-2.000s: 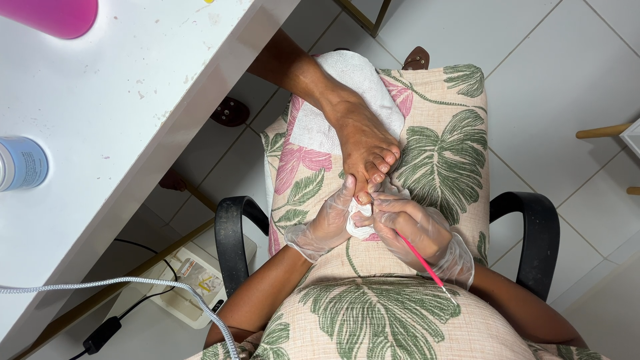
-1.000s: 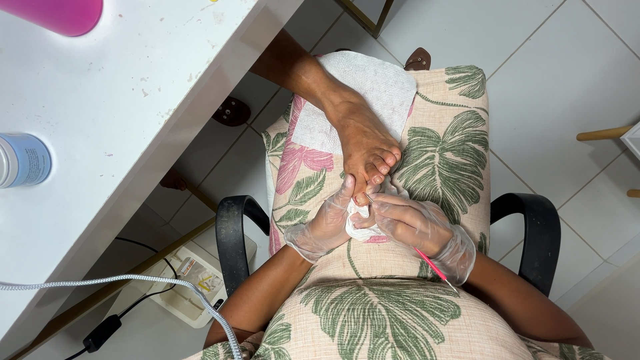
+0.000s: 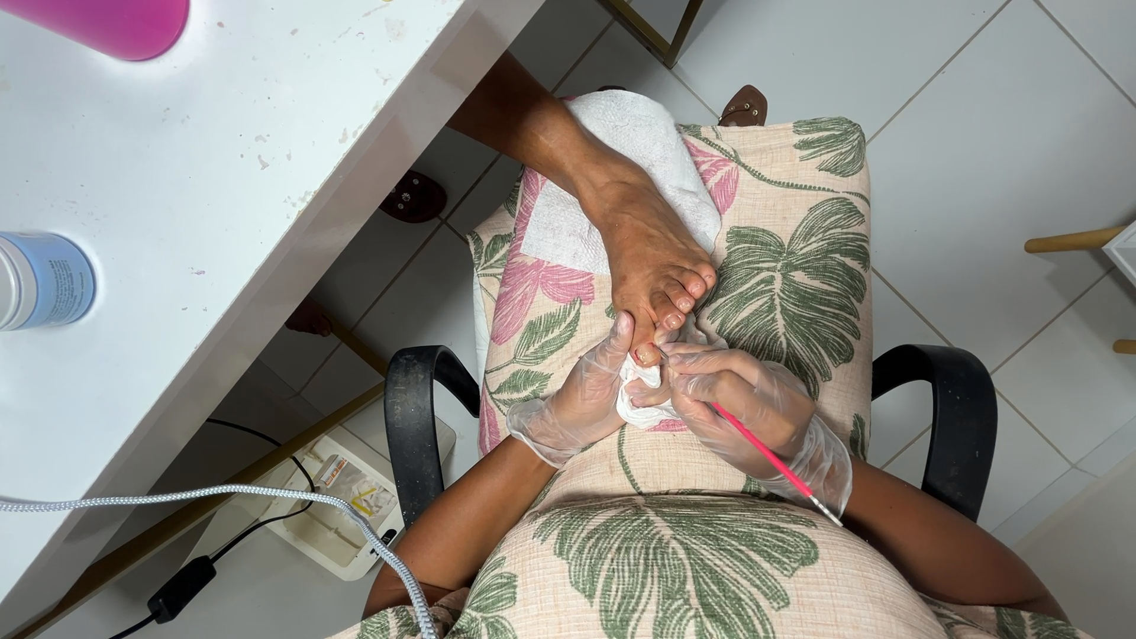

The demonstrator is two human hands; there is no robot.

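Another person's bare foot (image 3: 643, 226) rests over a white cloth (image 3: 657, 133) on a leaf-patterned cushion or cover (image 3: 785, 275). My left hand (image 3: 581, 395), in a clear plastic glove, holds the big toe (image 3: 646, 354) from the side, with a crumpled white wipe (image 3: 646, 404) bunched beneath the toe. My right hand (image 3: 741, 399), gloved the same way, grips a thin pink-handled tool (image 3: 763, 451). One end of the tool points back toward my right forearm; the other is at the big toe, mostly hidden by my fingers.
At the left stands a white table (image 3: 204, 177) with a pink container (image 3: 115, 22) and a blue jar (image 3: 49, 280). A braided cord (image 3: 240, 490) crosses its lower corner. Black armrests (image 3: 950, 426) flank my arms. An open plastic case (image 3: 342, 501) sits low at the left.
The pink tool's rear end has shifted slightly between frames as my right hand tilts it. Both hands stay at the big toe.
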